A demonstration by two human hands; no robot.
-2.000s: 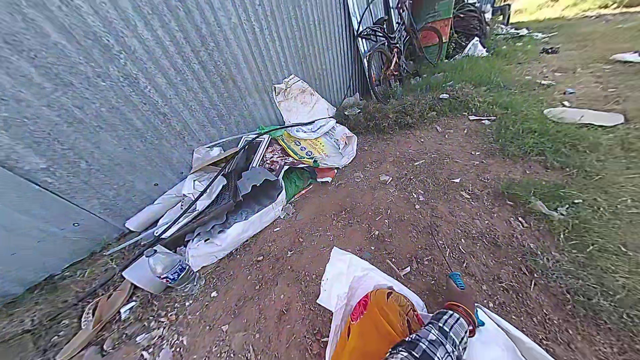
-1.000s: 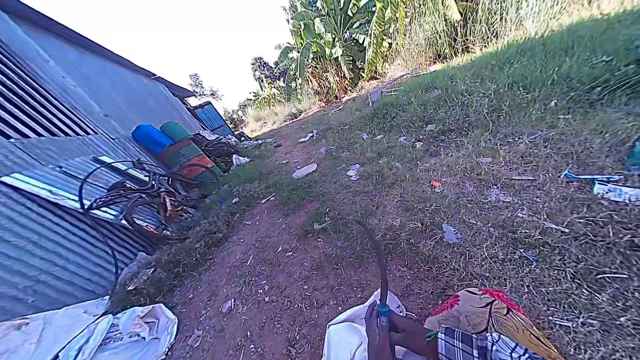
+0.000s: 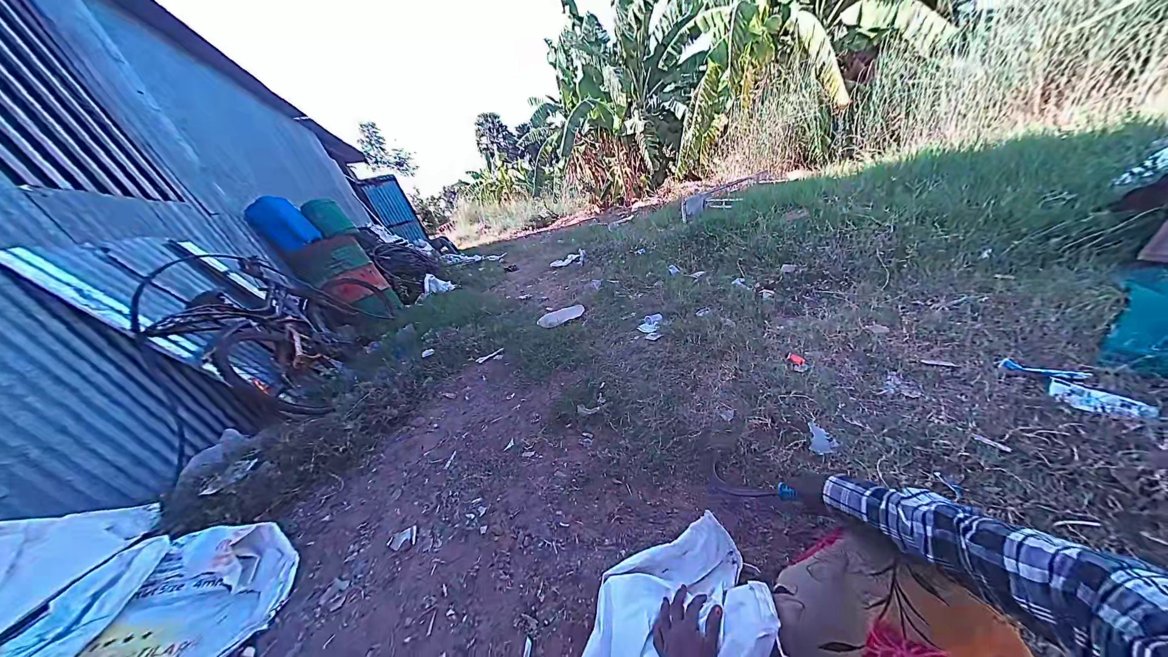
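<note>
My right hand (image 3: 808,494), at the end of a checked sleeve, is closed around the handle of a sickle (image 3: 735,488). A blue part of the handle shows, and the thin curved blade points left, low over the dirt. At the bottom, my left hand (image 3: 686,628) lies with its fingers spread on a crumpled white sack (image 3: 671,570); its palm is hidden. Patterned orange and tan cloth (image 3: 876,593) covers my lap beside the sack, below the right forearm.
Printed white sacks (image 3: 196,584) lie at lower left. Along the corrugated metal wall (image 3: 82,392) stand a bicycle (image 3: 283,351) and blue and green drums (image 3: 283,224). Litter is scattered over the grass (image 3: 730,365). A teal object (image 3: 1136,324) is at the right edge.
My right hand has moved right with the sickle, whose blade stood upright a second ago and now lies low and sideways. My left hand has come into view. The view swung up from the sack pile.
</note>
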